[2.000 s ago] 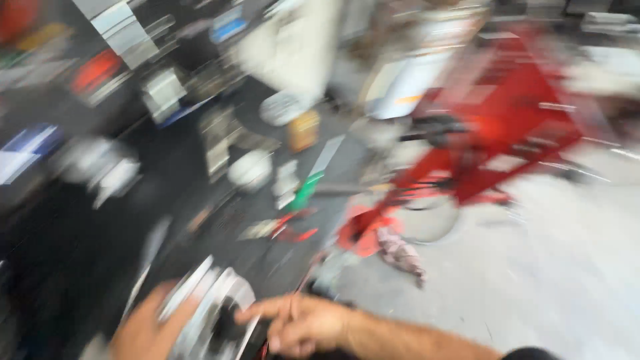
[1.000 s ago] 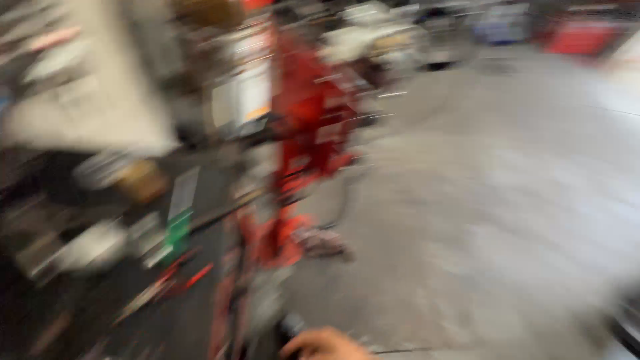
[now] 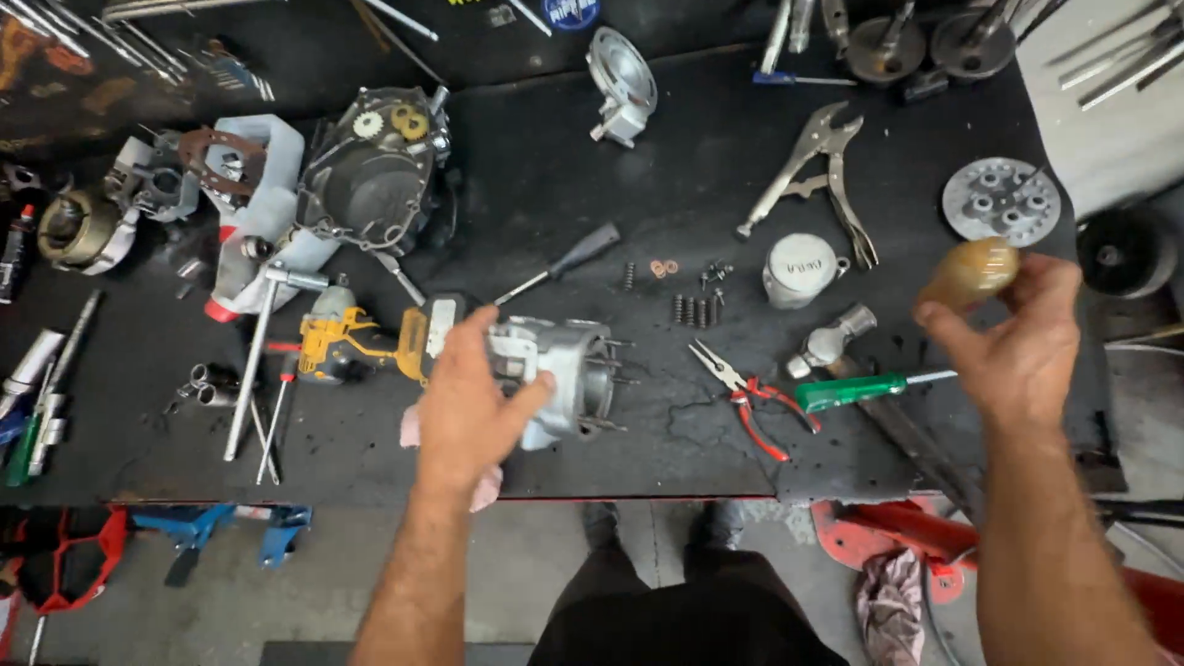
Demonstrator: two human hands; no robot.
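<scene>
My right hand [image 3: 1027, 324] grips a rounded yellowish-amber object [image 3: 971, 273], perhaps a jar or container, over the bench's right side. Fingers apart, my left hand [image 3: 472, 398] is over the left part of a grey metal engine cylinder [image 3: 560, 379] with studs; whether it touches is unclear. Right of the cylinder lie red-handled long-nose pliers [image 3: 754, 398], a green-handled screwdriver [image 3: 851, 392] and a ball-peen hammer [image 3: 832, 342]. A piston [image 3: 801, 270] stands behind the hammer. Small coil springs [image 3: 696, 311] and copper washers [image 3: 663, 268] lie mid-bench.
A yellow and black cordless impact driver [image 3: 347, 338], a T-handle wrench [image 3: 254, 370] and an engine cover [image 3: 379, 176] occupy the left. Locking pliers [image 3: 814, 176] and a clutch pressure plate [image 3: 1001, 202] lie at the back right. A red metal stand [image 3: 888, 527] is below the bench's right edge.
The view has swung back from the floor and red stand to the bench. My right hand now holds the amber object, which stood on the bench two seconds ago.
</scene>
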